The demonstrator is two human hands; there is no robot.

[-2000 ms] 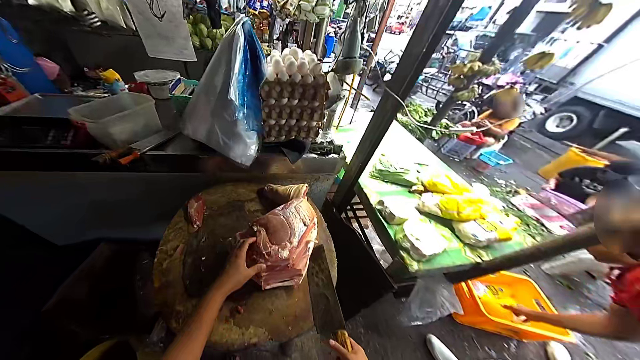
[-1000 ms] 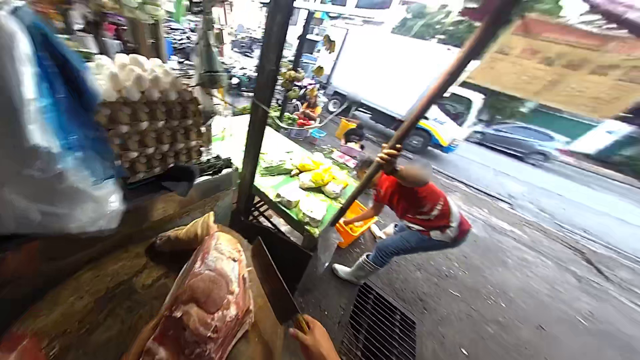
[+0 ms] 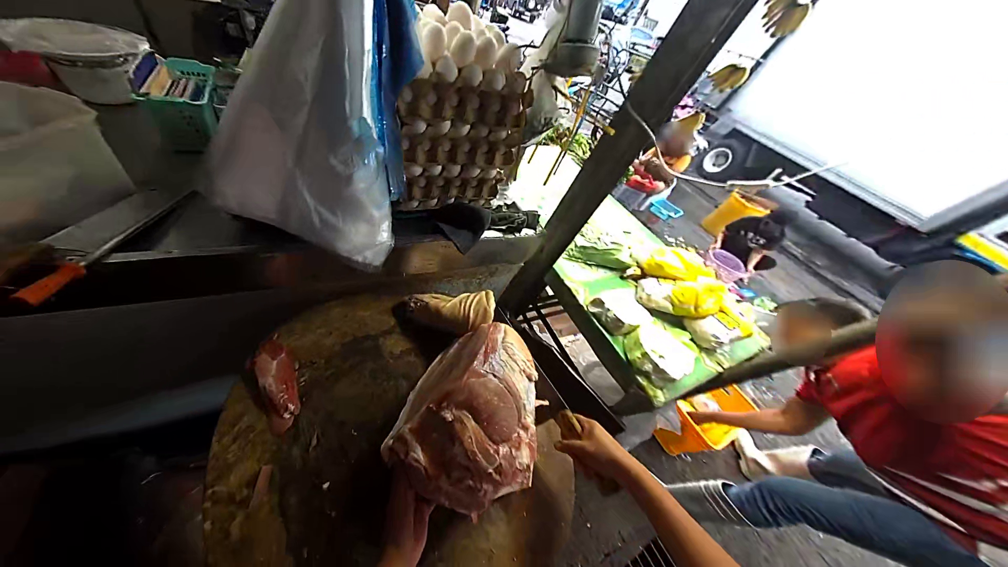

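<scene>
A large raw leg of meat, with its skin-covered shank end pointing away, lies on a round wooden chopping block. My left hand is at the near left side of the meat, its fingers hidden beneath or behind it. On the block's right side, my right hand is closed around the wooden handle of a large cleaver; its dark blade points away along the meat's right side. A smaller cut of raw meat rests on the left part of the block.
Stacked egg trays stand behind the block, beside hanging plastic bags. An orange-handled knife lies at the left. A dark post rises at the right, before a green table with wrapped goods. A person in red bends over an orange crate.
The view has swung right and then back left. The person in red, shown farther off one second ago, now appears close at the right. The cleaver stays in my right hand.
</scene>
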